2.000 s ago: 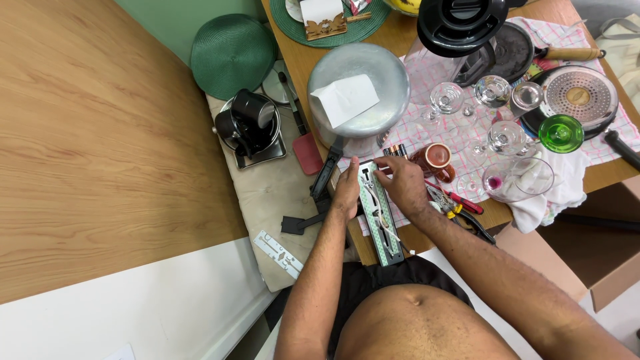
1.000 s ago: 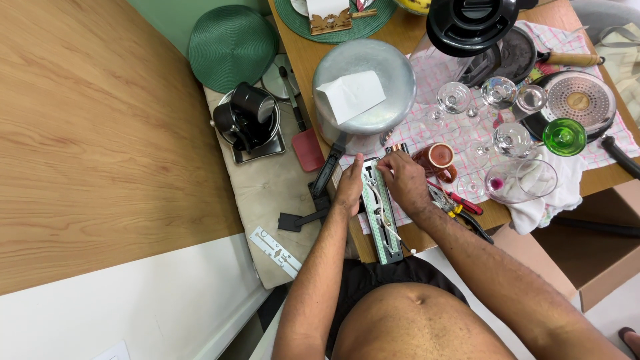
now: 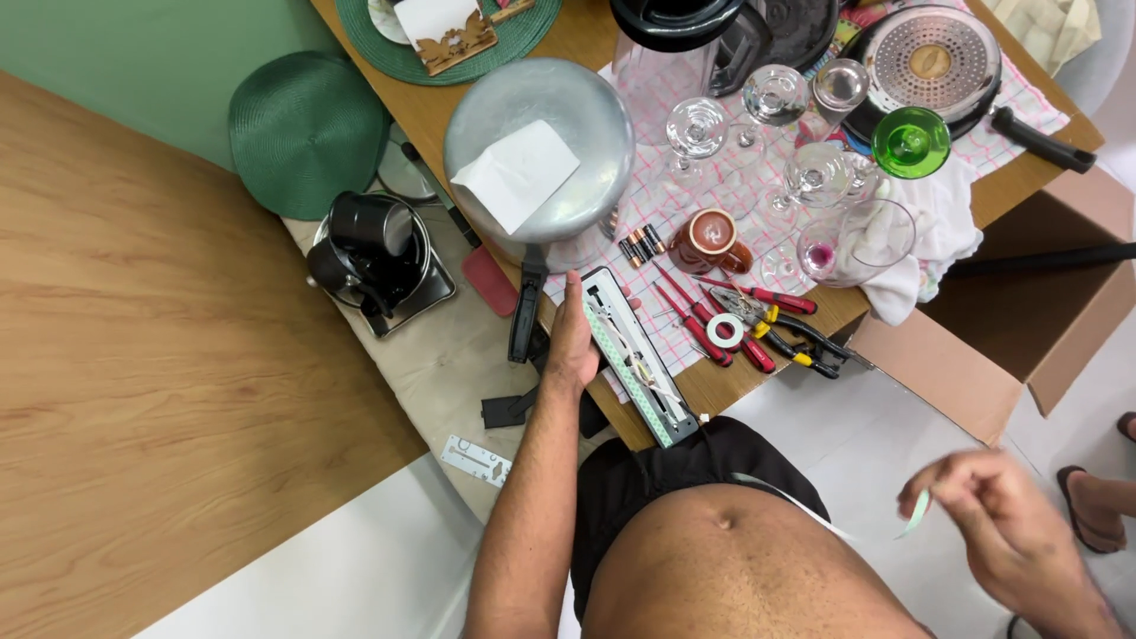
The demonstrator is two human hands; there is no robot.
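Note:
My left hand (image 3: 575, 342) grips the upper end of a long, narrow device housing (image 3: 641, 359), tilted over the table's near corner, with thin wires and a patterned green strip inside it. Away to the right, over the floor, my right hand (image 3: 998, 524) pinches a short pale green strip (image 3: 919, 513) between its fingers. On the table right of the housing lie red-handled screwdrivers (image 3: 695, 327), a white tape roll (image 3: 725, 330) and pliers with black and yellow handles (image 3: 790, 337). Several batteries (image 3: 642, 245) stand beside a brown mug (image 3: 710, 240).
An upturned metal pan (image 3: 539, 151) with a paper on it is behind my left hand. Several stemmed glasses (image 3: 697, 129), a green glass (image 3: 911, 142) and a frying pan (image 3: 932, 67) stand farther right. An open cardboard box (image 3: 945, 373) is below the table edge. Another person's feet (image 3: 1092, 510) show at right.
My right hand has moved from the housing out to the right and now holds a pale green strip. My left hand still holds the housing. A person's feet have come into view at right.

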